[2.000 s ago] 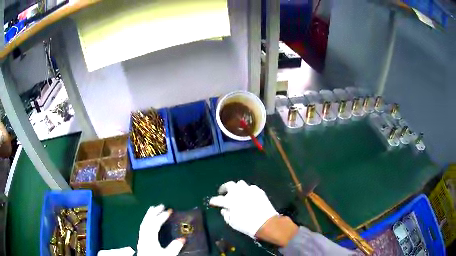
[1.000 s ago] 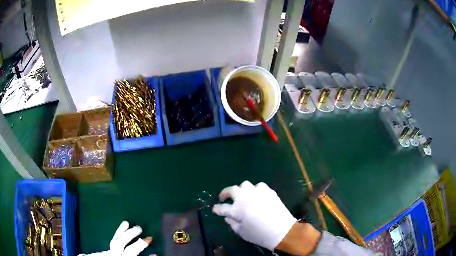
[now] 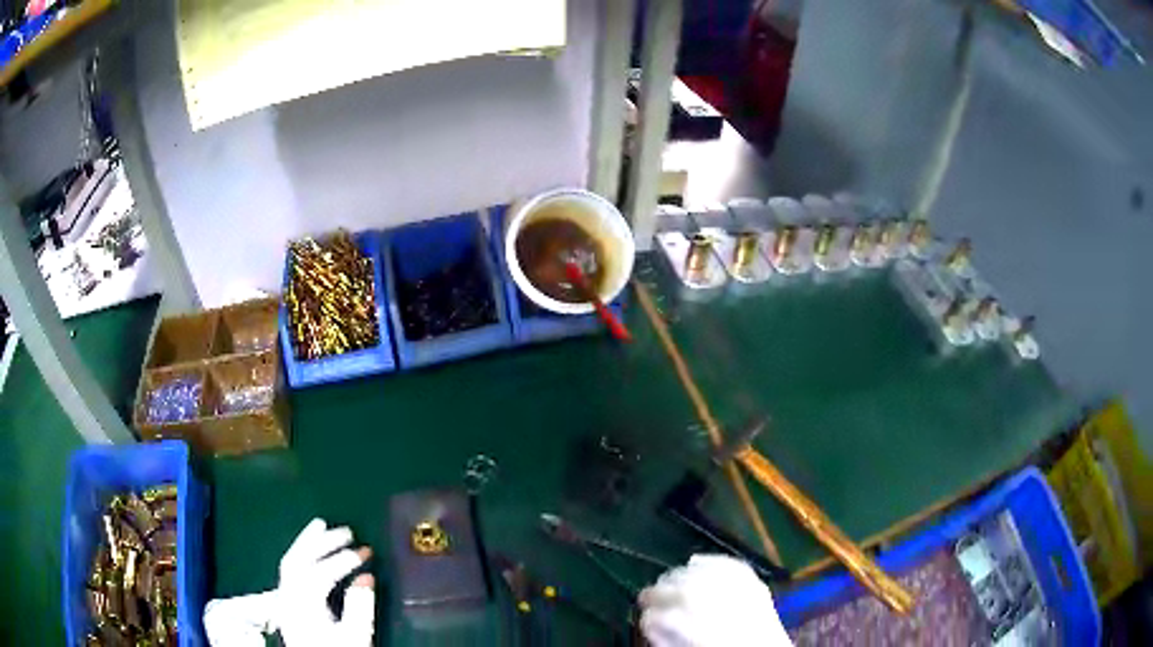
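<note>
A dark square block (image 3: 436, 588) lies on the green mat with a small brass hub (image 3: 431, 537) on top. My left hand (image 3: 310, 588), white-gloved with bare fingertips, is beside the block's left side, fingers apart, with nothing visible in it. My right hand (image 3: 714, 607), gloved and cut off by the bottom edge, is curled at the handle ends of slim dark pliers (image 3: 588, 540). Its fingers are hidden, so I cannot tell if it grips them. Small wire rings (image 3: 481, 471) lie behind the block. Cutters (image 3: 521, 588) with yellow marks lie right of it.
A hammer (image 3: 822, 525) lies at right, before a blue crate (image 3: 1062, 556). Blue bins (image 3: 443, 341), a compartment box (image 3: 228, 436) and a grease tub (image 3: 620, 240) with a red-handled brush (image 3: 607, 316) stand behind. Units (image 3: 746, 259) line the back right. A blue bin (image 3: 79, 544) is at left.
My right hand has moved right and down, away from the rings and block. My left hand has shifted closer to the block. The camera view has also shifted.
</note>
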